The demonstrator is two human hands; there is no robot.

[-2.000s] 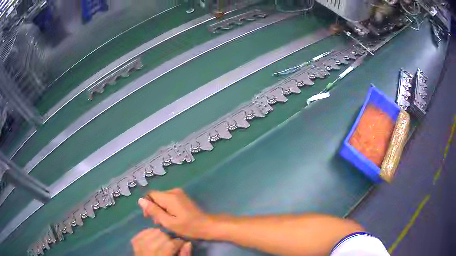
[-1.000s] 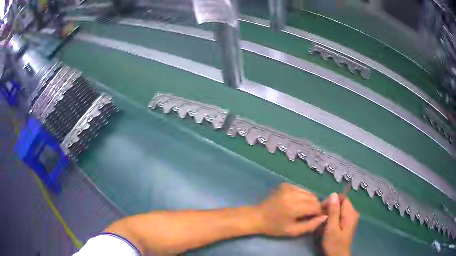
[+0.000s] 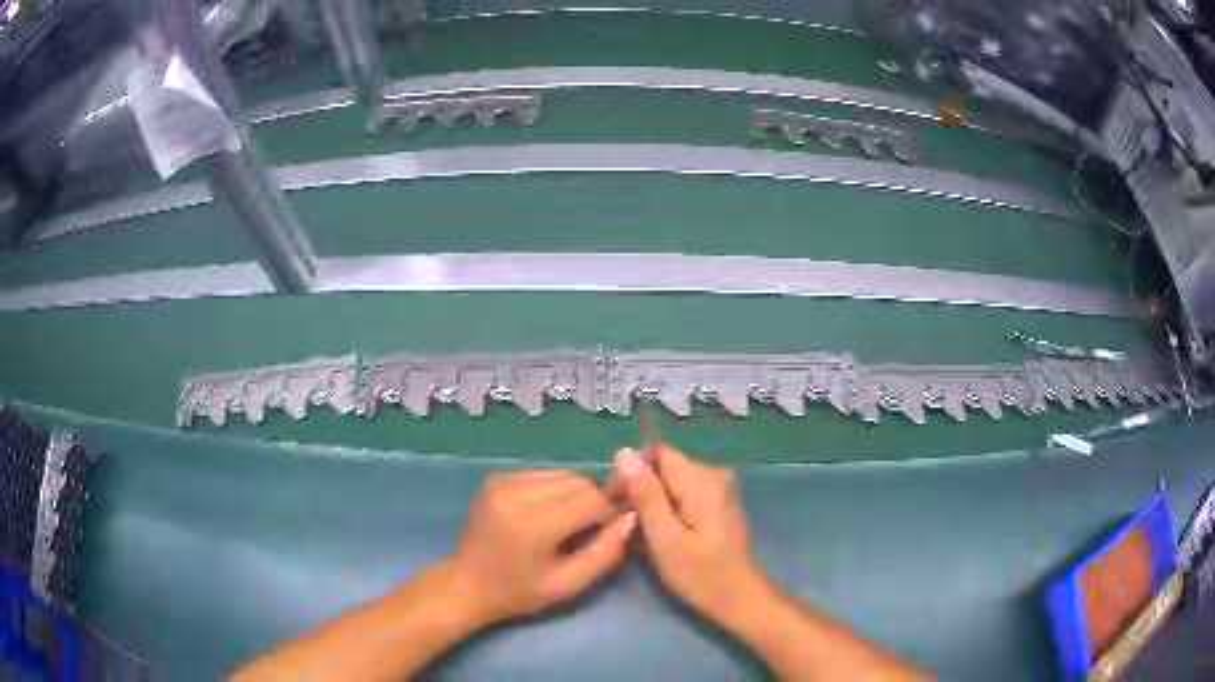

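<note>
A long line of grey toothed metal strips (image 3: 493, 381) lies end to end on the green surface, teeth towards me. My left hand (image 3: 540, 540) and my right hand (image 3: 690, 520) meet just in front of the line's middle. My right hand pinches a slim dark tool (image 3: 649, 426) whose tip points at the teeth; whether it touches them I cannot tell. My left fingertips are closed beside the right hand; anything between them is too small or hidden to make out.
Two short toothed strips (image 3: 457, 111) lie farther back between silver rails (image 3: 693, 273). A metal post (image 3: 263, 220) with a paper sheet stands back left. A blue bin (image 3: 1063, 626) with orange parts is at lower right, stacked strips (image 3: 56, 520) at left. Green-white slender tools (image 3: 1066, 349) lie right.
The view has swung from the right end to the left end, then to the middle of the line. My hands, apart at first, are now together, with the tool nearer the teeth.
</note>
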